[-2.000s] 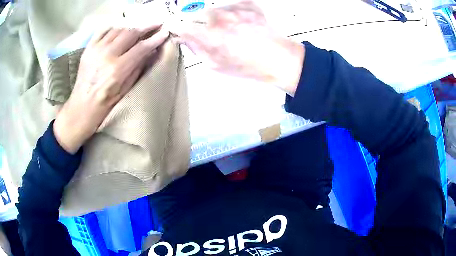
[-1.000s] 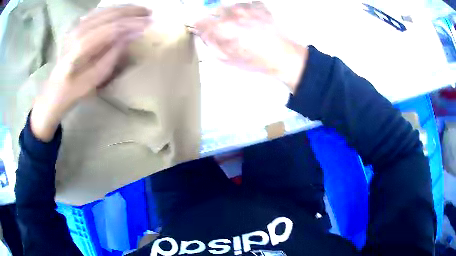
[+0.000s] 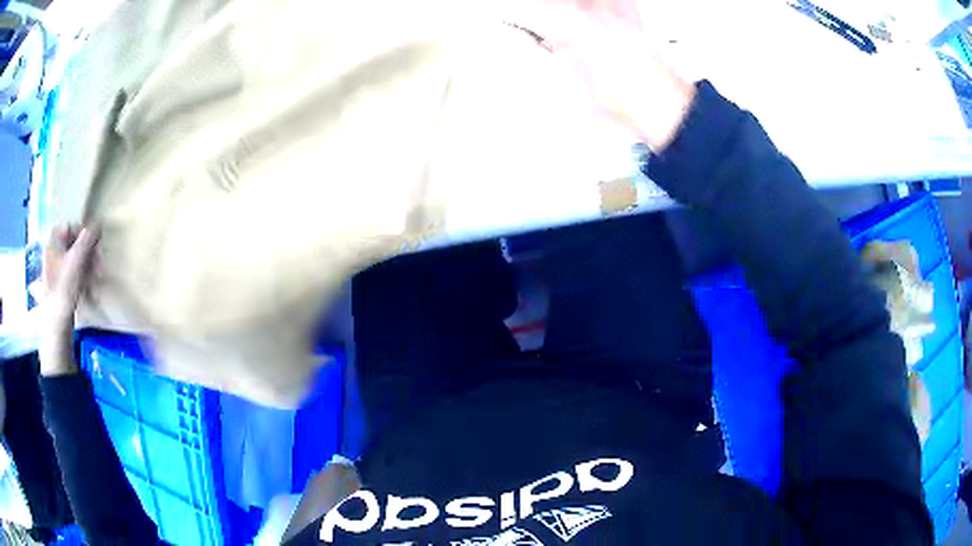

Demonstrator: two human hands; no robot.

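The large tan cloth (image 3: 288,139) lies over the left half of the white table and hangs over its near edge, partly blurred and washed out. My left hand (image 3: 73,261) is at the cloth's far left edge, fingers against or around it; whether it pinches the cloth is unclear. My right hand (image 3: 618,53) is at the top centre right, overexposed and cut by the top edge. Its fingertips do not show clearly. A thin dark line shows beside it. The machine's needle area cannot be made out.
A dark narrow tool (image 3: 837,26) lies at the upper right of the white table (image 3: 810,117). A tan patch (image 3: 618,194) is on the front edge. Blue crates stand left (image 3: 149,437) and right (image 3: 943,309); the right one holds crumpled tan cloth (image 3: 904,293).
My left hand has moved from the top of the cloth down to its far left edge. The cloth has spread and shifted. My right hand has moved up and right.
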